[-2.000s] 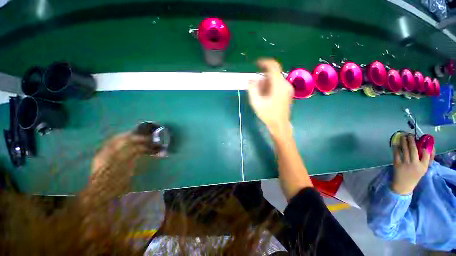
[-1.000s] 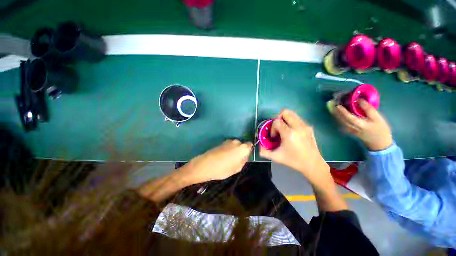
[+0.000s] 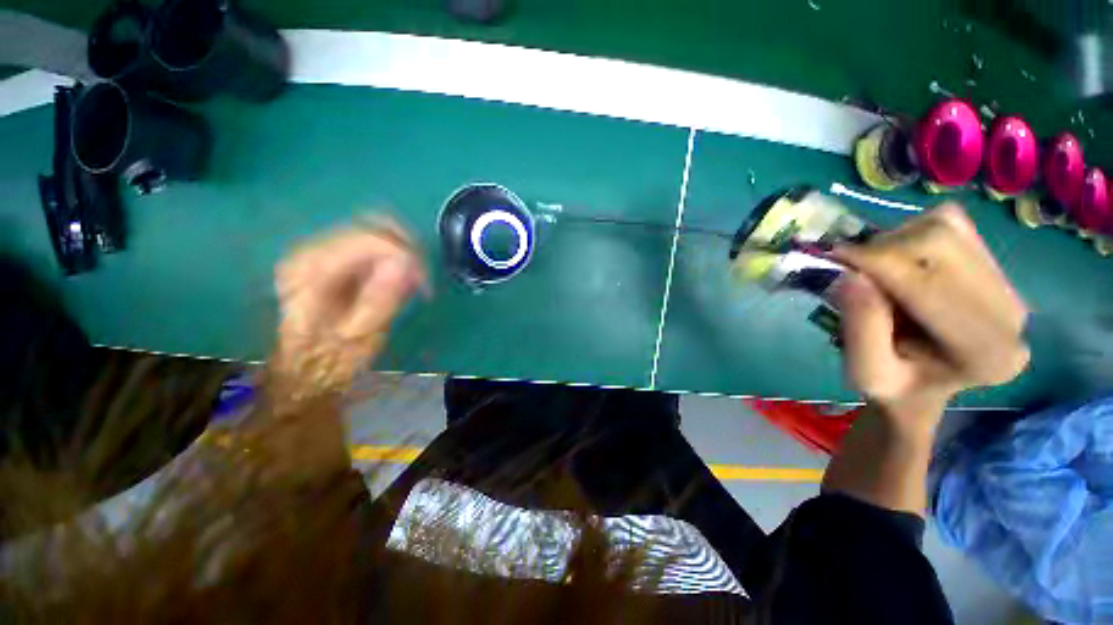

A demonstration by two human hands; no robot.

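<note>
My right hand (image 3: pixel 934 311) holds a blurred core unit (image 3: pixel 799 238), its pale yellow and dark base pointing left. A thin dark wire (image 3: pixel 635 225) stretches left from it towards the black housing (image 3: pixel 458 232). The housing stands on the green bench with its round opening up and a white inner ring (image 3: pixel 500 239) inside. My left hand (image 3: pixel 348 287) is blurred, left of the housing and apart from it; no object shows in it, and its finger gap is unclear.
More black housings (image 3: pixel 134 128) and slim black parts (image 3: pixel 76 202) are at the left. A row of magenta-cupped units (image 3: pixel 950 143) stands at the right by the white strip (image 3: pixel 574 76). A white lead (image 3: pixel 875 198) lies before them. A neighbour's blue sleeve (image 3: pixel 1037 507) is at lower right.
My right hand has moved right with the core unit, its yellow base now showing. My left hand has left the unit and moved left. The neighbour's hand and unit are no longer visible.
</note>
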